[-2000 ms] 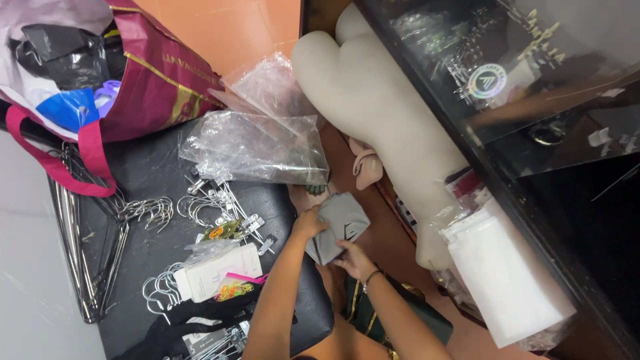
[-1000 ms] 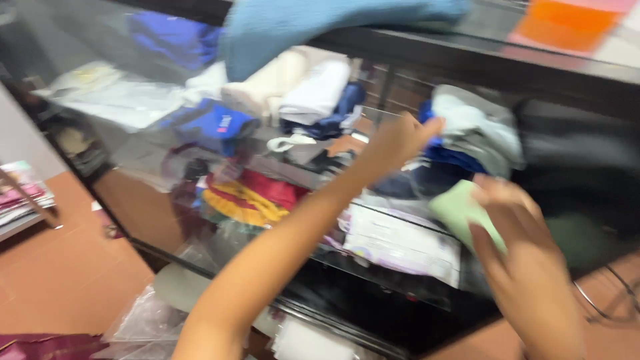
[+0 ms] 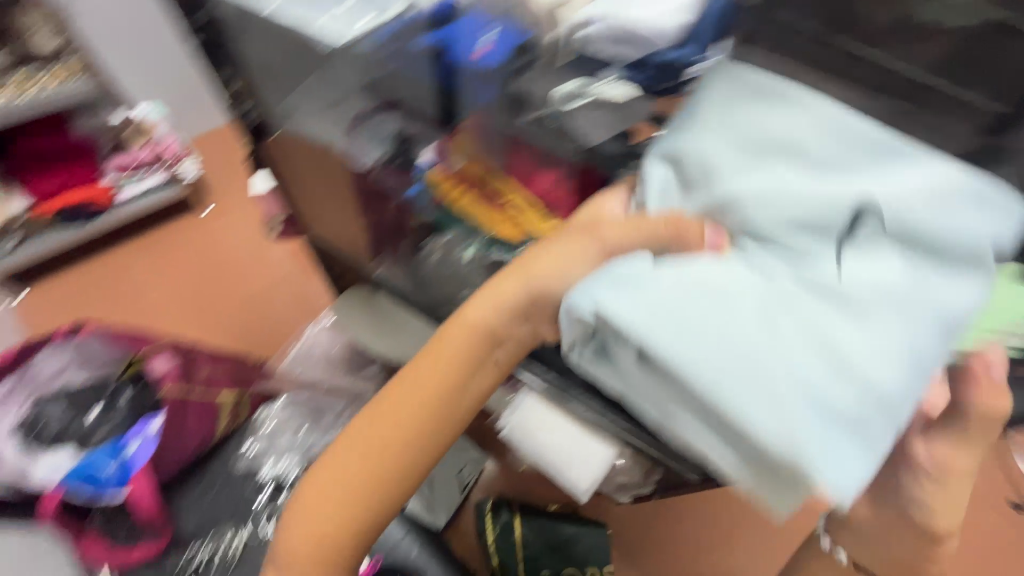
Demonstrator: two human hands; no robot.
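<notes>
Both my hands hold a folded pale blue-grey garment (image 3: 800, 272) that bears a small dark mark. My left hand (image 3: 632, 240) grips its left edge, thumb on top and fingers hidden beneath. At the lower right edge, my right hand (image 3: 952, 432) closes on the fabric, with a bracelet at the wrist. A piece of light green cloth (image 3: 1000, 308) shows beside the right hand; whether that hand also holds it cannot be told. Motion blurs the view.
Beyond the garment, a glass display case holds blue clothing (image 3: 488, 40) and yellow cloth (image 3: 488, 196). A maroon bag (image 3: 200, 400) stands lower left near clear plastic bags (image 3: 296, 432). A white packet (image 3: 556, 440) lies below the case. Shelves with clothes (image 3: 96, 216) stand far left.
One second ago my left hand was reaching into the case and my right hand held light green cloth. Now both hands hold the pale blue-grey garment, close to the camera.
</notes>
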